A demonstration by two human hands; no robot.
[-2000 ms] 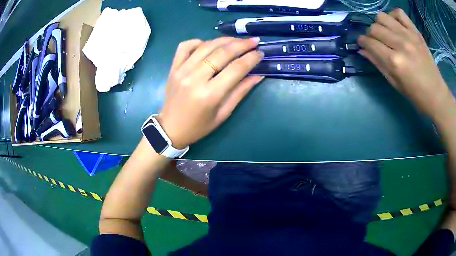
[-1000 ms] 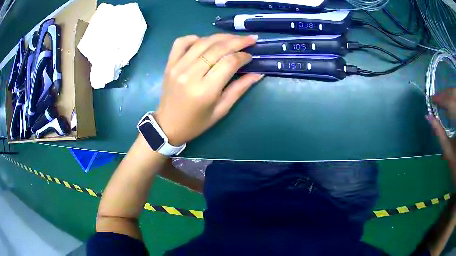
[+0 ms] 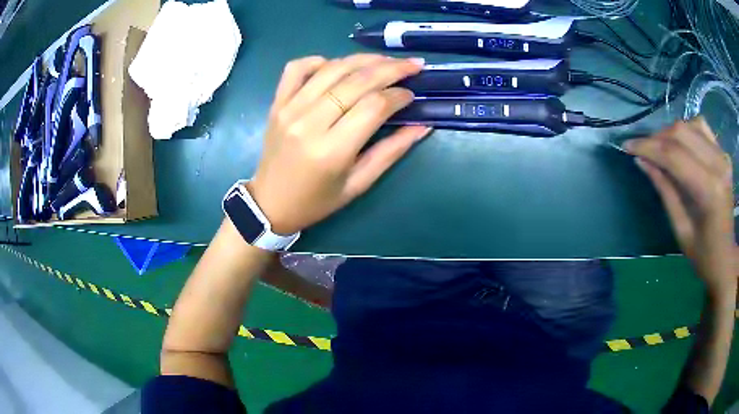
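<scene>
Several black and pale 3D printing pens lie in a row on the dark green bench, with lit numbers on three. My left hand (image 3: 332, 145) is closed over the tip ends of the two nearest pens, the upper one (image 3: 527, 78) and the lower one (image 3: 535, 116), and hides their tips. Another pen (image 3: 454, 36) lies beyond with its dark tip bare. Black power cables (image 3: 624, 120) leave their rear ends. My right hand (image 3: 689, 174) is at the right, pinching the end of a thin clear filament (image 3: 608, 143) between thumb and fingers.
An open cardboard box (image 3: 139, 137) of loosely piled pens stands at the left, with a crumpled white cloth or tissue (image 3: 182, 69) beside it. Clear filament loops (image 3: 701, 93) lie at the far right behind my right hand. One more pen (image 3: 478, 6) is at the far edge.
My right hand left the cable ends, went to the filament coil at the right, and has come back leftward with a filament end. My left hand stays on the pens. The lit numbers have changed.
</scene>
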